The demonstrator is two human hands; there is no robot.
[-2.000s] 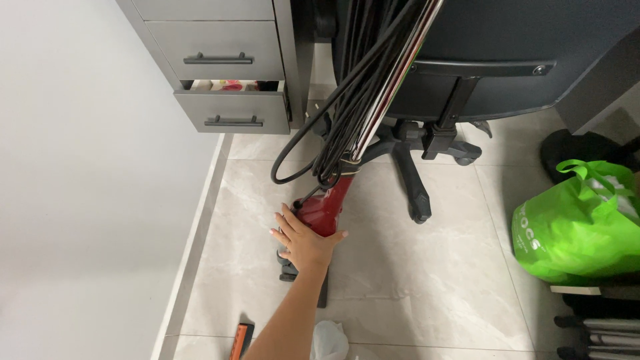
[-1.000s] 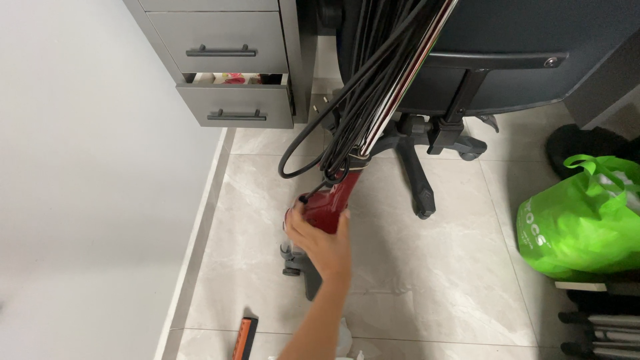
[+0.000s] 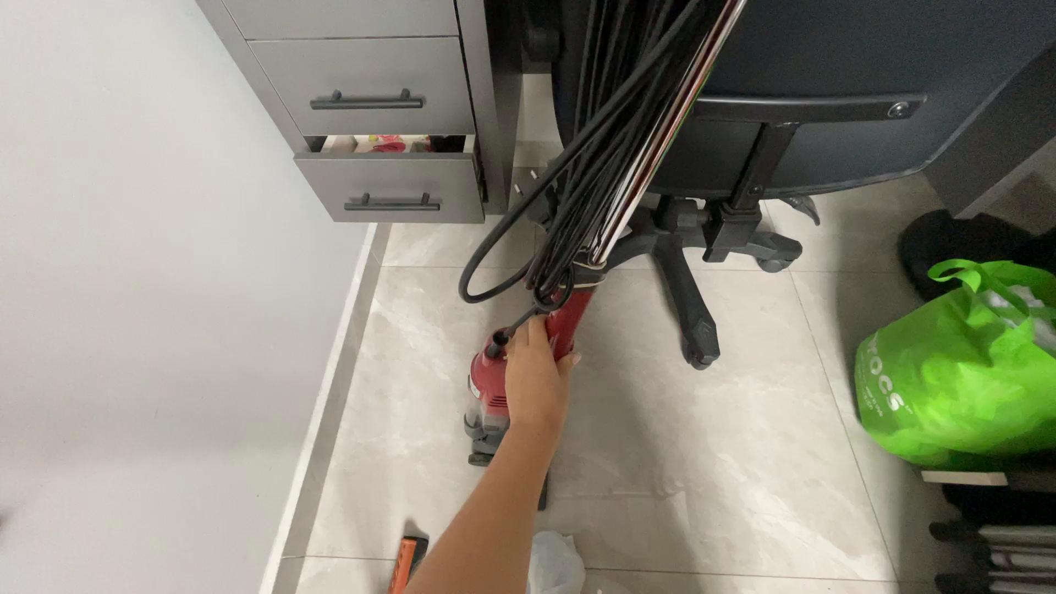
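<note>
A red upright stick vacuum cleaner (image 3: 488,378) leans over the tiled floor, its grey floor head partly behind my forearm. One hand (image 3: 538,375) is on the red body, fingers curled around it just below the cord; from its single view it looks like my left or right, which I cannot settle. A long black power cord (image 3: 569,198) hangs in loops beside the shiny metal tube (image 3: 652,157), with a band around the tube's lower end. My other hand is out of frame.
A grey drawer unit (image 3: 404,177) has its lowest drawer partly open. Behind the tube is a black office chair (image 3: 685,297). A green bag (image 3: 949,371) stands at the right. An orange and black object (image 3: 406,565) and a whitish plastic bag (image 3: 557,565) lie on the floor.
My hand has moved up along the red body, from a spread-finger touch to a curled grasp. More of the red body shows below it.
</note>
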